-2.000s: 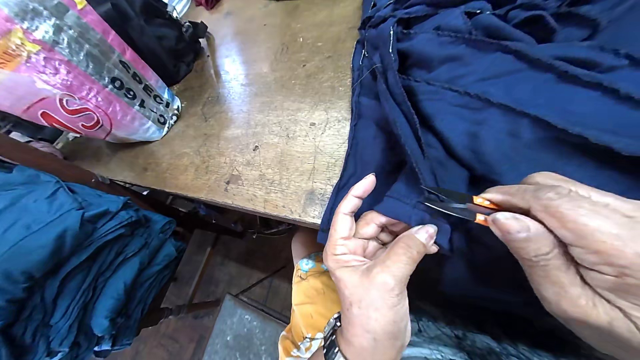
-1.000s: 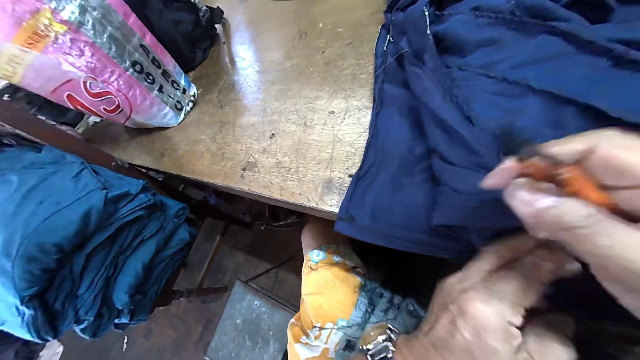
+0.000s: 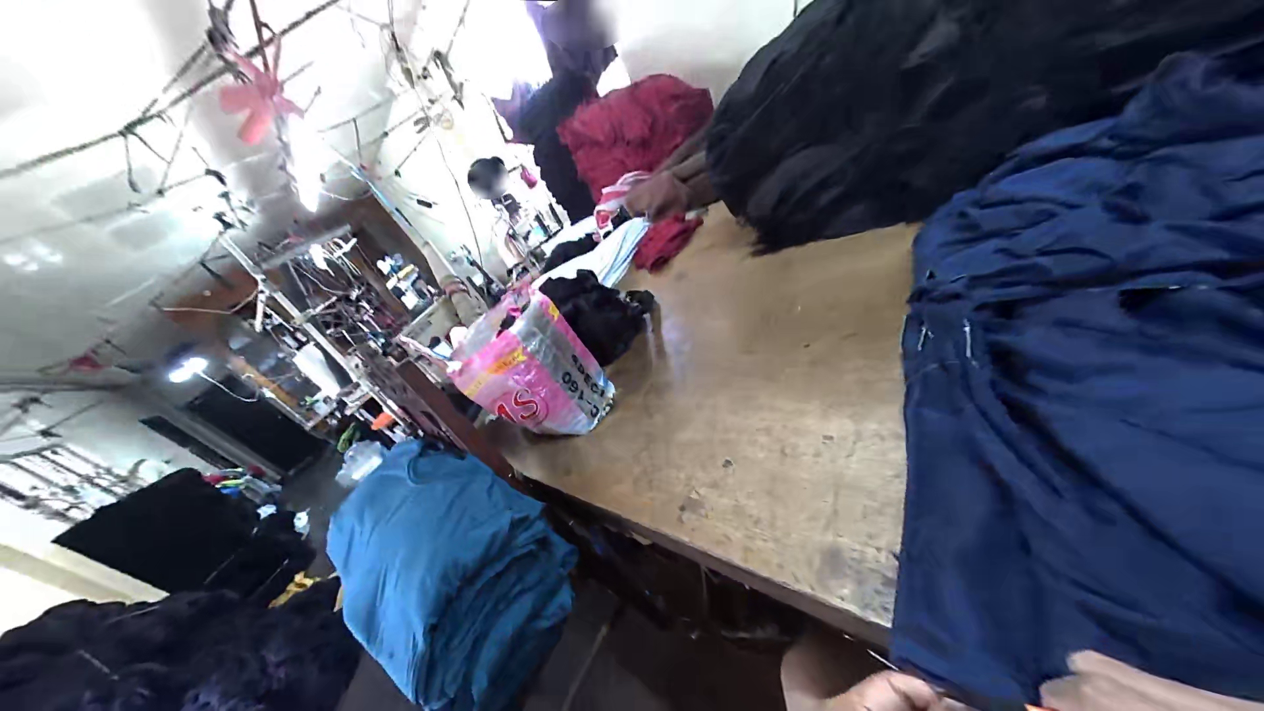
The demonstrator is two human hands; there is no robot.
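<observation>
A navy blue garment (image 3: 1076, 474) with seams and light stitches near its upper left lies over the right part of the wooden table (image 3: 790, 415). My left hand (image 3: 889, 691) is at the bottom edge of the view, by the garment's lower left corner; its fingers are mostly cut off. To its right, my right hand (image 3: 1116, 683) rests at the garment's lower edge, also cut off below. A small bit of the orange-handled thread snips (image 3: 1037, 707) shows beside its fingers; the blades are out of view.
A pink and silver printed plastic bag (image 3: 538, 380) stands at the table's left edge beside black cloth (image 3: 597, 311). Black fabric (image 3: 889, 118) and red cloth (image 3: 637, 128) are heaped behind. A folded blue fabric stack (image 3: 444, 563) sits left of the table.
The view has swung up and left, bringing the room into sight. Both hands, earlier over the garment with the orange snips, now show only at the bottom edge.
</observation>
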